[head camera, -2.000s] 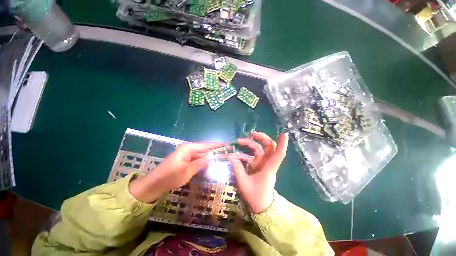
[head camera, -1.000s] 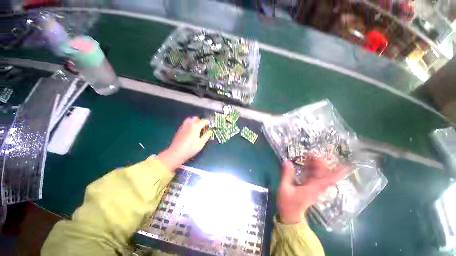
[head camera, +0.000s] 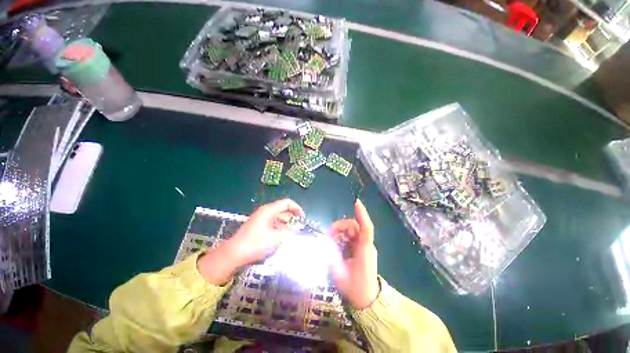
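My left hand (head camera: 266, 231) holds a small circuit board (head camera: 302, 223) between its fingertips, above the sticker sheet. My right hand (head camera: 354, 256) is close to the board's right side, fingers bent and index finger pointing up; glare hides whether it touches the board or holds anything. A thin dark sliver shows near its raised fingertip. The sticker sheet (head camera: 257, 295) lies flat below both hands, with rows of small dark pieces; strong glare covers its middle. Several loose boards (head camera: 298, 152) lie on the green table beyond the sheet.
A clear tray (head camera: 511, 218) with a heap of boards is at the right. A supply tray (head camera: 193, 72) heaped with boards stands at the far side. At the left are a white phone (head camera: 76, 178), glossy spare sheets (head camera: 27, 186), a mint-lidded bottle (head camera: 107, 89) and a purple bottle (head camera: 43, 40).
My left hand has come back from the loose boards with a board. My right hand has moved from the right tray to beside it. The loose pile is spread differently.
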